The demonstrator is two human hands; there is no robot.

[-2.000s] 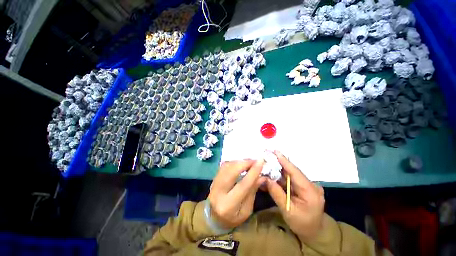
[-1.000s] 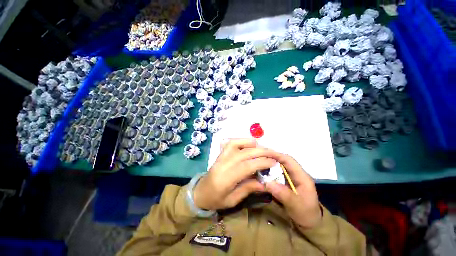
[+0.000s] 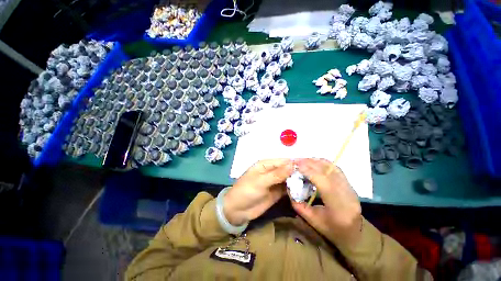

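A pale grey-white figurine body is held between both hands just below the front edge of the white sheet. My left hand holds its left side with the fingertips. My right hand holds its right side and also keeps a thin yellow-tan applicator stick, which points up and right over the sheet. The fingers hide part of the body. The red glue dish lies on the white sheet. Small cream-and-white insert pieces lie beyond the sheet.
Part-assembled bodies stand left of the sheet, beside rows of capped bodies with a smartphone on them. Pale bodies are heaped at right, above dark grey caps. Blue bins stand at left, far left and right.
The stick, earlier low beside the right hand's fingers, now extends up and right across the sheet. Both hands have shifted slightly around the body. The camera view has shifted.
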